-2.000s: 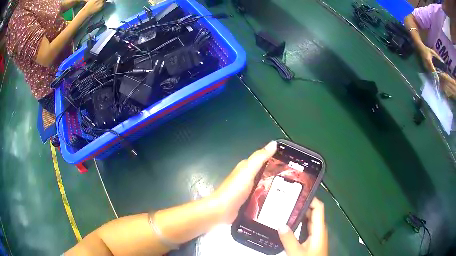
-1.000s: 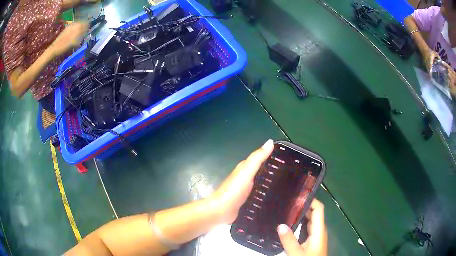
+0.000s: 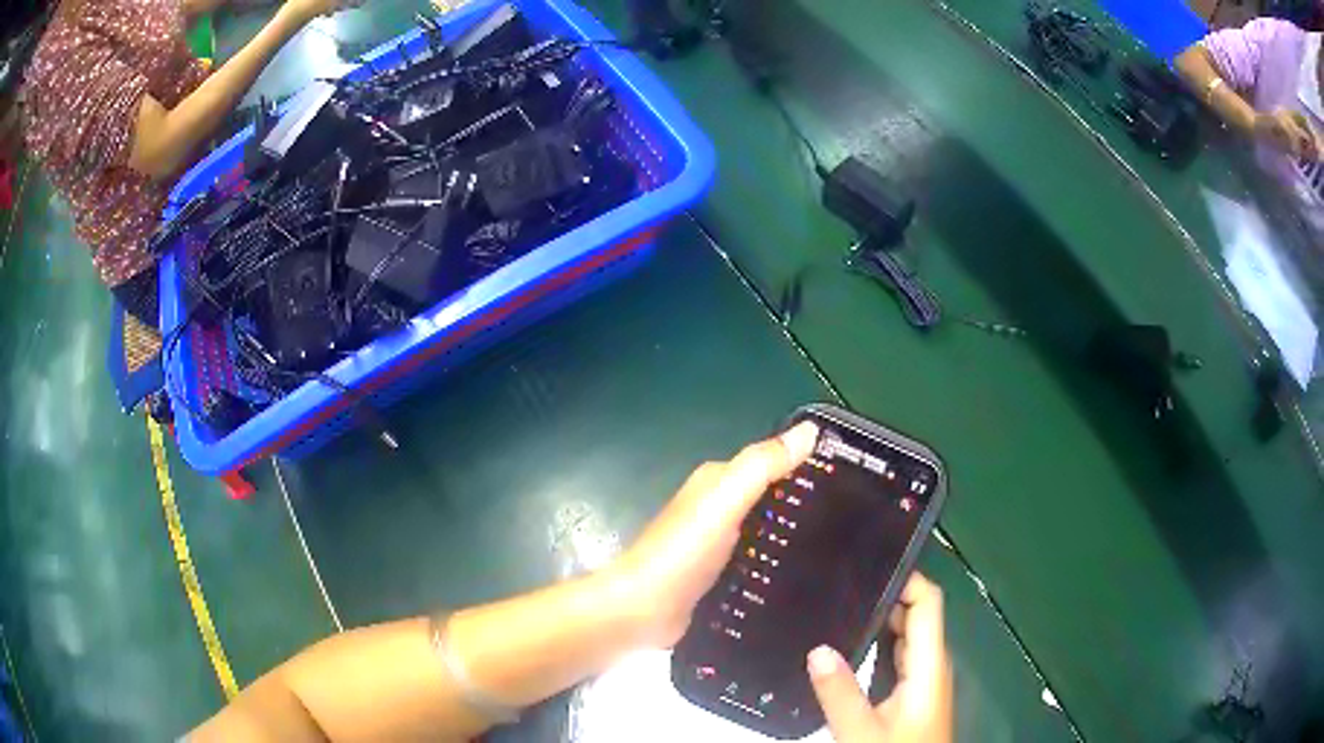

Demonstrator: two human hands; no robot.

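A black-cased smartphone [image 3: 816,573] shows a dark screen with a list of small lines and coloured icons. My left hand [image 3: 690,552] grips it along its left side, with the thumb at its top left corner. My right hand [image 3: 897,675] holds its lower right side, with the thumb over the lower screen. A glaring white sheet [image 3: 639,700] lies on the green bench under the phone and hands, partly hidden by them.
A blue basket [image 3: 436,337] heaped with black adapters stands at left, over a red one. The green belt [image 3: 1002,421] carries adapters [image 3: 867,195]. Co-workers are at upper left and upper right; a pale sheet [image 3: 1260,283] lies by the right one.
The phone screen has gone from a picture to a dark list. My left thumb has moved slightly onto the screen's top. Adapters on the belt have moved right and down. The right co-worker's hands have left the sheet.
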